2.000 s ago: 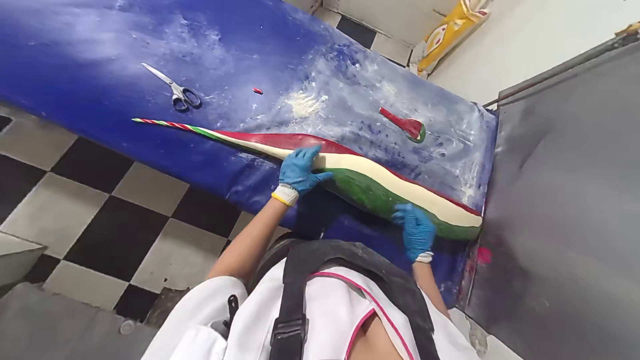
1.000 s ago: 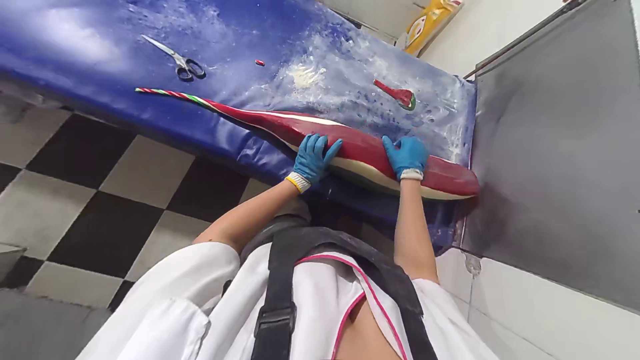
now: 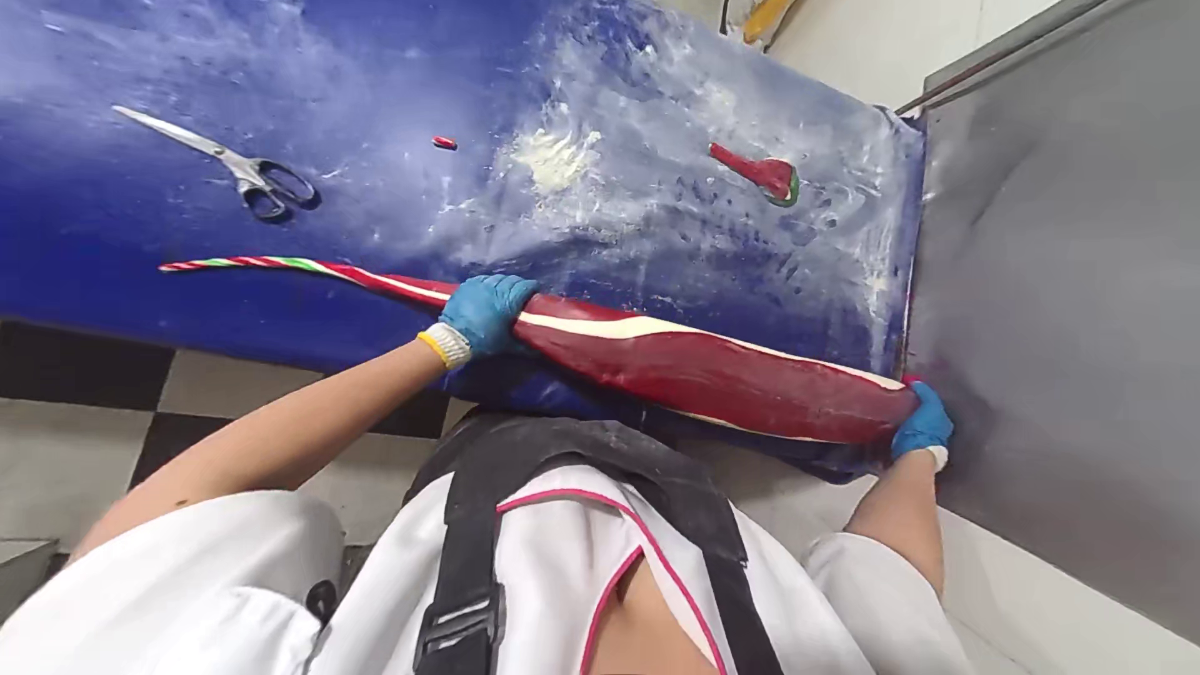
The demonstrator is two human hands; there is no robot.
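A large mass of striped candy [image 3: 712,375], red with white and tapering into a thin red, white and green twisted rope at the left, lies along the near edge of the blue-covered table. My left hand [image 3: 487,314], in a blue glove over a knitted cuff, is wrapped over the narrowing part of the mass. At the thick right end, my right hand [image 3: 923,422], also blue-gloved, rests against the end face beside the grey panel; its fingers are partly hidden.
Scissors [image 3: 239,169] with black handles lie at the left of the table [image 3: 394,56]. Farther back are a small red piece [image 3: 444,142], white powder [image 3: 553,159] and a red and green offcut [image 3: 759,173]. A grey metal panel [image 3: 1059,281] bounds the right side.
The mass has rolled, so red now faces up where green and white showed at first. My left hand has moved left along it, and my right hand has moved right to its end.
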